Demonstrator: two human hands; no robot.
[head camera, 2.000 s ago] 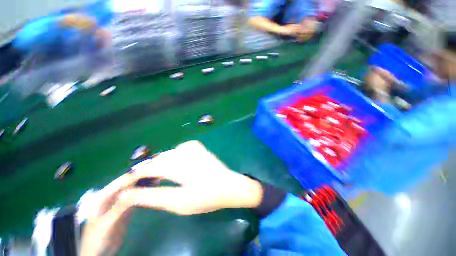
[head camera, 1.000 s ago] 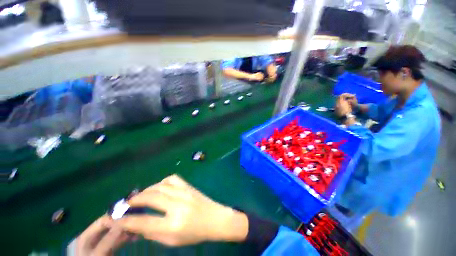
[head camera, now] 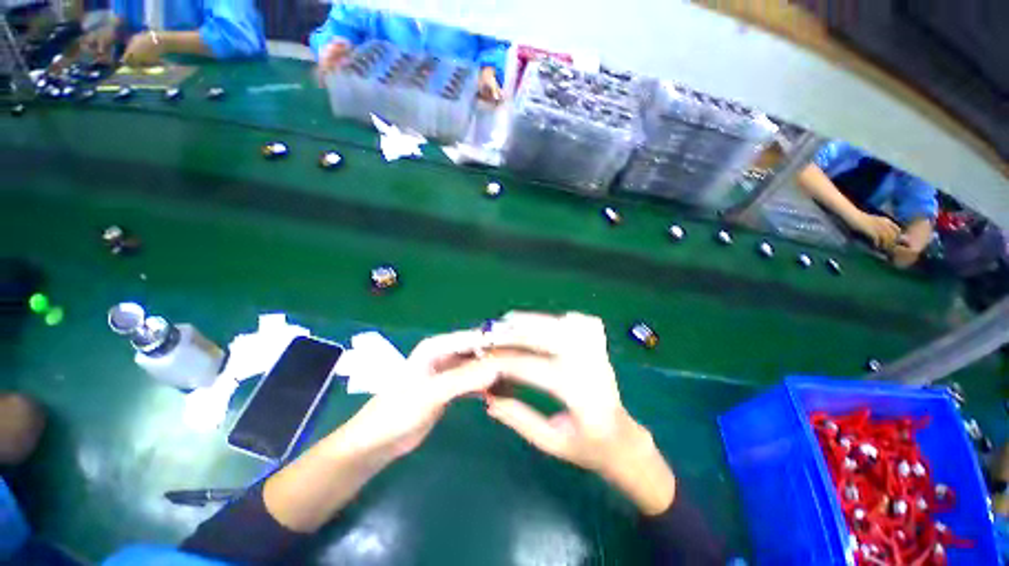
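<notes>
My left hand (head camera: 412, 389) and my right hand (head camera: 567, 387) meet in the middle over the green bench. Their fingers close around a small device unit (head camera: 488, 327), of which only a dark bit shows at the fingertips; its face is hidden. A tiny red spot shows between the hands; I cannot tell what it is. Other small black units with white and yellow-gold parts lie spaced on the green belt, one beyond my left hand (head camera: 383, 276) and one beyond my right hand (head camera: 644, 334).
A blue bin (head camera: 771, 470) of red clamps (head camera: 885, 486) stands at the right. At the left are a smartphone (head camera: 287, 398), white wipes (head camera: 371, 363), a dispenser bottle (head camera: 179, 352) and a black pen (head camera: 204, 496). Clear trays (head camera: 570, 138) are stacked across the belt, where people's arms show.
The view has swung left and down. The bin now sits lower right, and the phone and bottle show. My hands appear nearer the middle; the unit's white face, visible before, is hidden.
</notes>
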